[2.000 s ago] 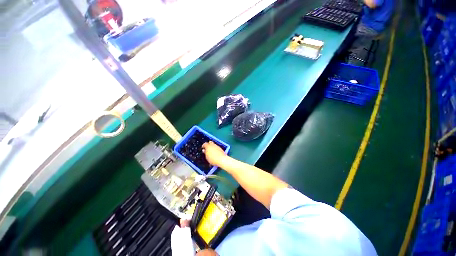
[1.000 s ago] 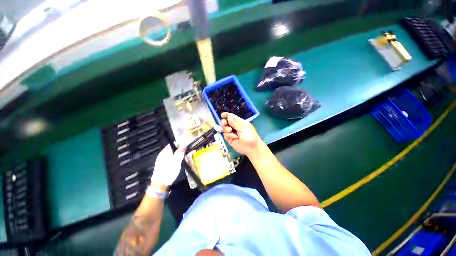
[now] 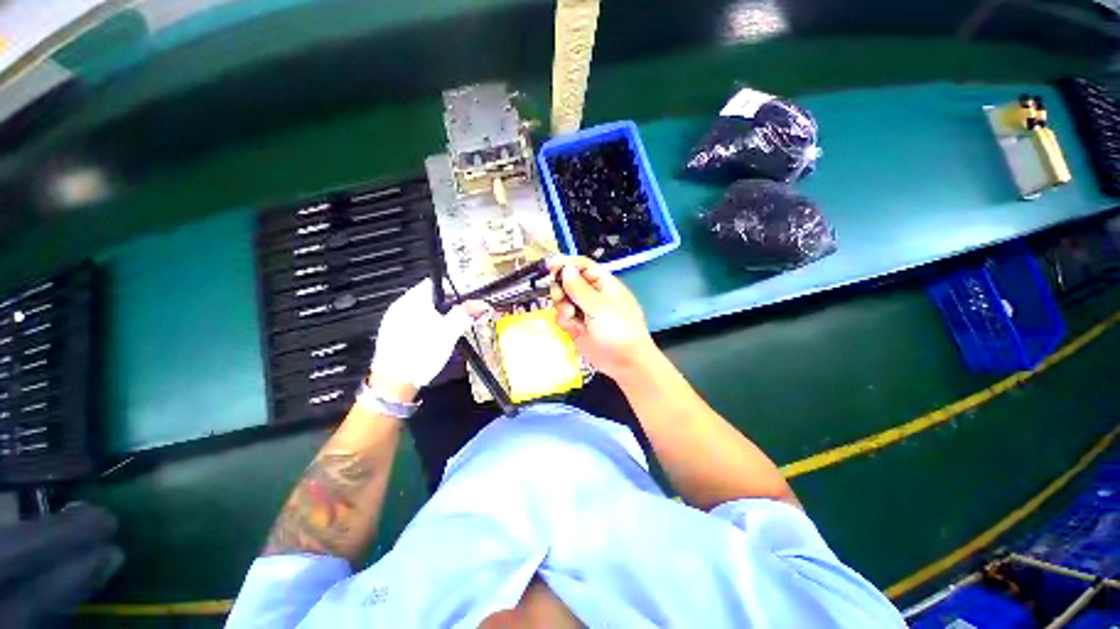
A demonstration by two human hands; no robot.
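Observation:
A long black part [image 3: 497, 291] lies slanted across the near end of the silver-grey fixture [image 3: 488, 221]. My left hand [image 3: 418, 334], in a white glove, grips its left end. My right hand [image 3: 597, 310], bare, is at its right end with thumb and fingers closed together; whether a small part is between the fingertips cannot be told. Another black strip [image 3: 484, 372] slants down past the yellow pad [image 3: 537, 356]. The blue bin [image 3: 652, 168] of small black plastic parts stands just right of the fixture.
A black slotted tray [image 3: 280, 322] lies left of the fixture, and another tray [image 3: 84, 369] farther left. Two dark plastic bags [image 3: 764, 138] [image 3: 769, 226] lie right of the bin. A second fixture [image 3: 1029, 150] stands farther right. A blue crate [image 3: 1001, 307] is beyond the bench edge.
My right hand has left the blue bin and come to the long part's right end. My left hand stays at the part's left end. The view has turned and shifted.

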